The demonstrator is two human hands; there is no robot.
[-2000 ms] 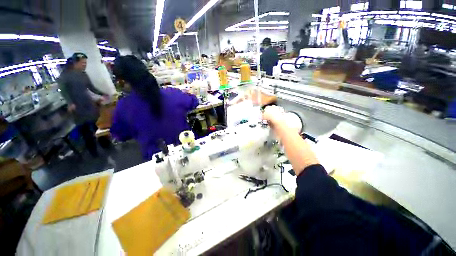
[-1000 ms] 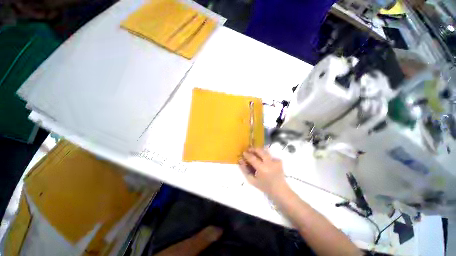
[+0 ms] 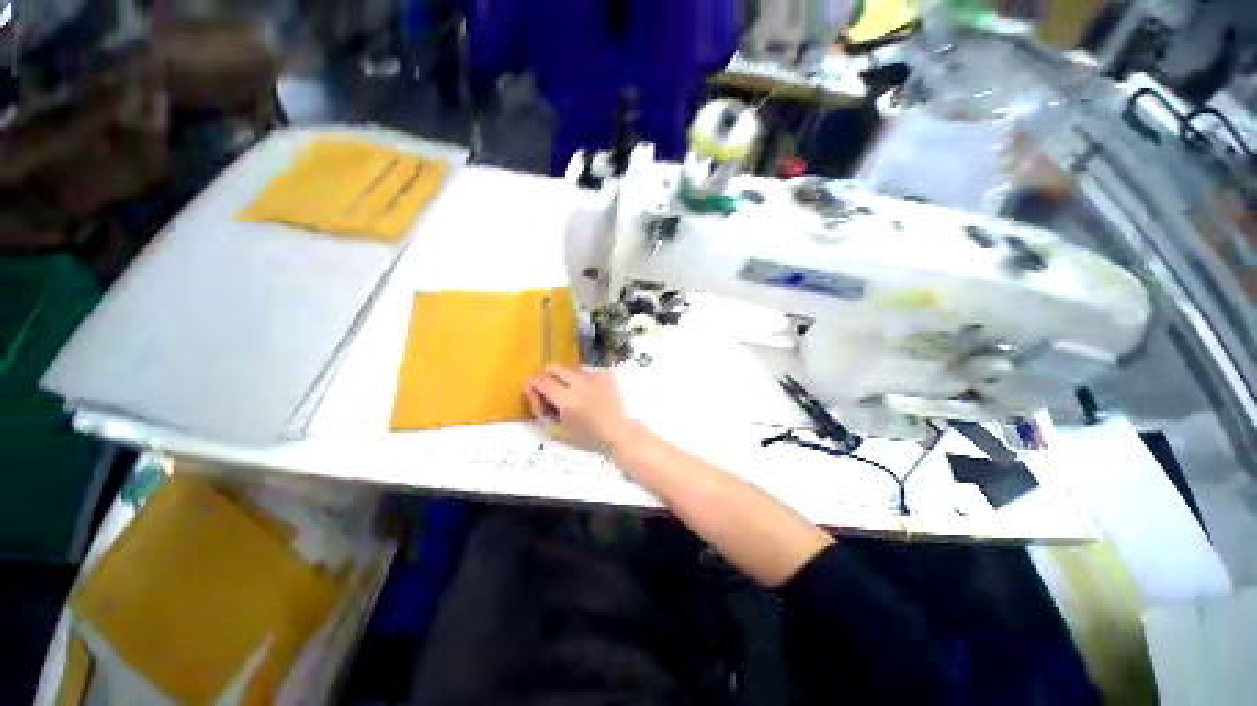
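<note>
A mustard-yellow panel lies flat on the white table, its right edge beside the needle area of the white sewing machine. A long narrow slot or zip runs near that right edge. My right hand rests on the panel's lower right corner, fingers bent over the lower end of the slot. Whether it grips or only presses the panel is hard to tell. My left hand is not in view.
More yellow panels lie on white sheets at the left. Other yellow panels sit lower left. Black snips, a dark cord and a dark scrap lie right of the needle. A person in purple is behind; a green crate is far left.
The view has turned, showing the whole machine head again. My right hand is still at the panel's lower right corner. The panel's slot edge now lies close beside the needle area.
</note>
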